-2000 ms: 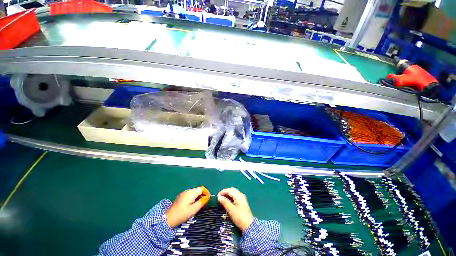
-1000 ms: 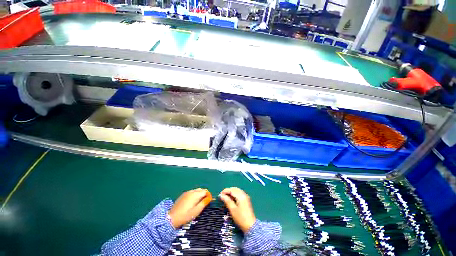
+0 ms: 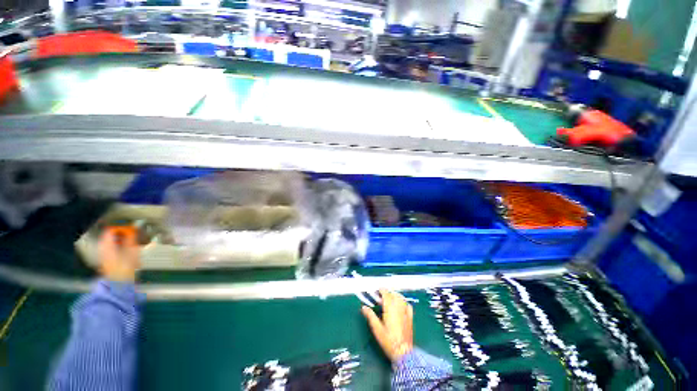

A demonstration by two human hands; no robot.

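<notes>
My left hand, blurred, is over the left end of the cream divided tray; an orange patch shows at its fingers, and whether it holds anything is unclear. My right hand is on the green bench by the thin white sleeves near the rail, fingers somewhat apart; I cannot tell if it touches or holds one. A pile of black wire leads with white ends lies at the bottom, partly cut off. More rows of wire leads lie at the right.
A metal rail crosses in front of the tray. Crinkled clear plastic bags lie on and beside the tray. Blue bins stand to their right, one with an orange heap. A red-orange heat gun lies on the upper level.
My hands have parted. The left has moved up and left from the leads to the tray; the right has moved right to the white sleeves. The camera view has shifted upward.
</notes>
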